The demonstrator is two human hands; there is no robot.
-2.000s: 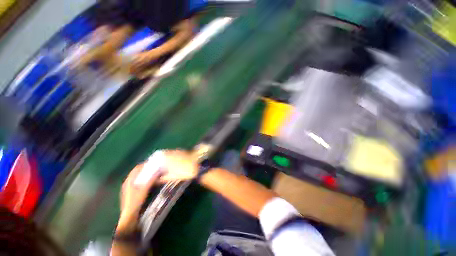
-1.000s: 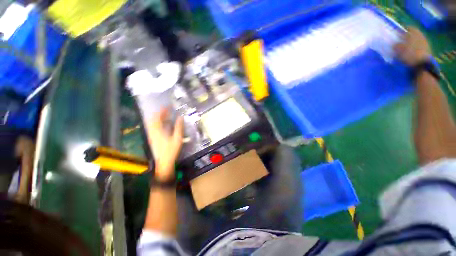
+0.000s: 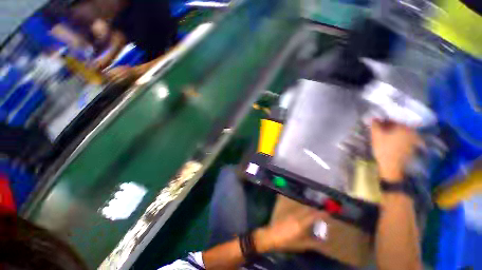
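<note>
My left hand (image 3: 293, 229) is over the brown cardboard pad (image 3: 349, 250) at the machine's front edge. A small white part (image 3: 320, 229) shows at its fingertips and looks held, though blurred. My right hand (image 3: 394, 145) reaches over the right side of the grey metal bed (image 3: 312, 126), by the fixture under the machine head. Its fingers are blurred and partly hidden, so I cannot tell what they hold. White fluffy wrapping (image 3: 399, 103) is just above this hand.
The front panel has a green button (image 3: 279, 181) and a red button (image 3: 332, 206). A yellow sensor bar (image 3: 269, 137) stands at the bed's left. A cream sheet (image 3: 364, 179) lies on the bed. The green conveyor (image 3: 174, 126) runs at left; another person's arm (image 3: 137, 68) is beyond it.
The view has swung left, so the large blue bin is mostly out of view. My right hand has moved from that bin to the fixture area. My left hand has moved from the bed to the cardboard.
</note>
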